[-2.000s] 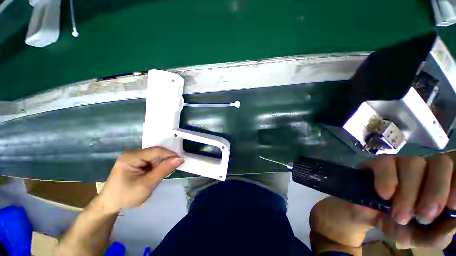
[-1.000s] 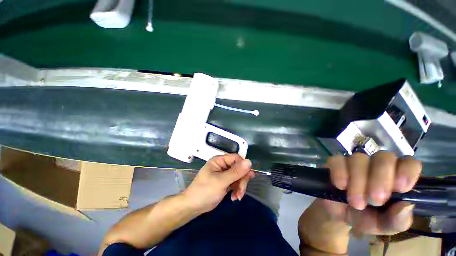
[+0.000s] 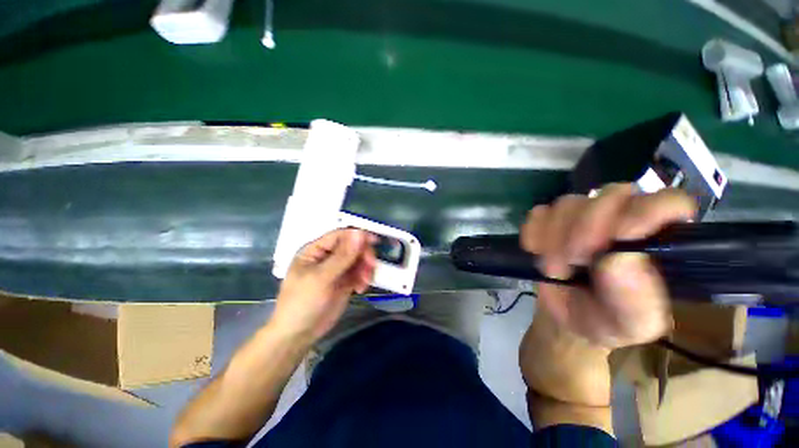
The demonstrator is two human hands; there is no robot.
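Note:
A white plastic appliance body [image 3: 311, 188] lies on the dark green ledge, its far end on the pale rail. Its looped handle [image 3: 405, 273] points right, and a thin white rod [image 3: 394, 182] sticks out beside it. My left hand [image 3: 324, 276] grips the handle near the body, its fingertips over the left end of the opening. What lies between the fingertips is hidden. My right hand [image 3: 604, 262], slightly blurred, is closed around the black electric screwdriver [image 3: 499, 255]. The tool's nose points left, a little right of the handle; its bit is hard to make out.
A screw feeder with a black side [image 3: 626, 150] stands at the right, partly hidden by my right hand. More white bodies [image 3: 194, 22] lie on the green belt [image 3: 385, 79], at upper left and upper right. Open cartons [image 3: 166, 343] and blue plastic things [image 3: 749, 430] are below the ledge.
My left hand went to the handle's outer lower corner, then back left toward the body. The screwdriver came left to the handle, then drew up and slightly back. The view also shifted.

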